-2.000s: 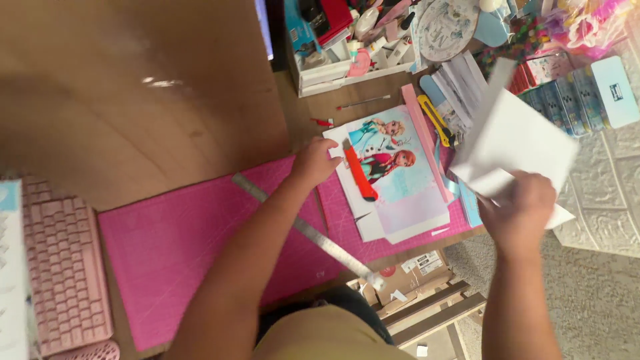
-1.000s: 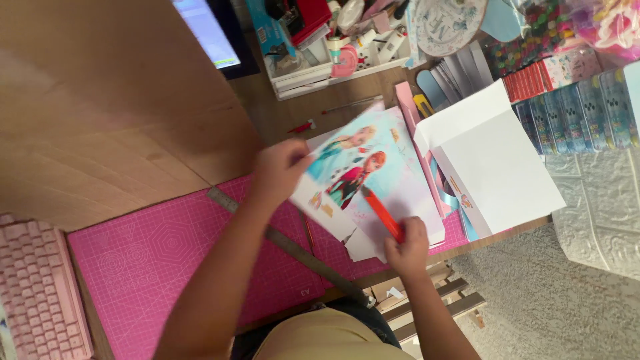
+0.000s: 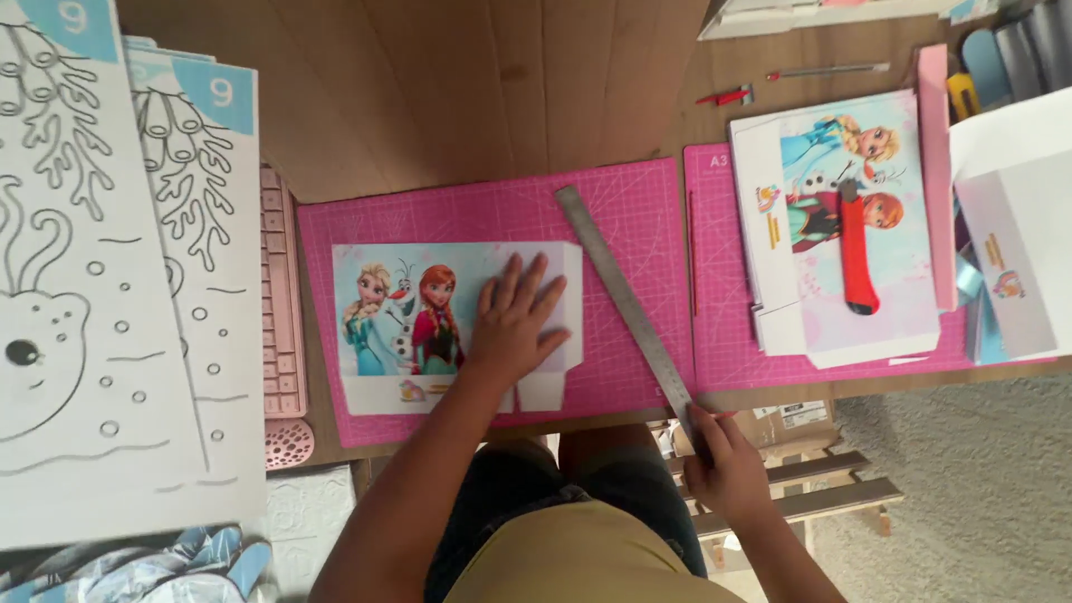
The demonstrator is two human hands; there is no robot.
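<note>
My left hand [image 3: 517, 322] lies flat, fingers spread, on a printed paper box blank [image 3: 377, 314] with cartoon figures and white tabs. The blank rests on the pink cutting mat [image 3: 502, 222]. At the mat's front edge my right hand [image 3: 727, 461] grips the lower end of a metal ruler [image 3: 624, 297], which slants up and left across the mat, right of the blank. A thin red object shows by the right fingers. Farther right, a red utility knife [image 3: 856, 251] lies on a stack of similar printed blanks [image 3: 909, 322], which rests on a second pink mat [image 3: 712, 352].
Large coloring sheets [image 3: 226, 293] stand at left, partly over a pink keyboard [image 3: 283, 335]. A cardboard sheet [image 3: 486, 84] rises behind the mat. At right are a pink strip [image 3: 935, 167], a folded white blank [image 3: 1038, 251], a yellow cutter [image 3: 963, 96] and a pen [image 3: 829, 72].
A printed blank now lies on the left mat under my left hand. The red knife has left my right hand and lies on the stack; my right hand has taken the ruler. The view has shifted left.
</note>
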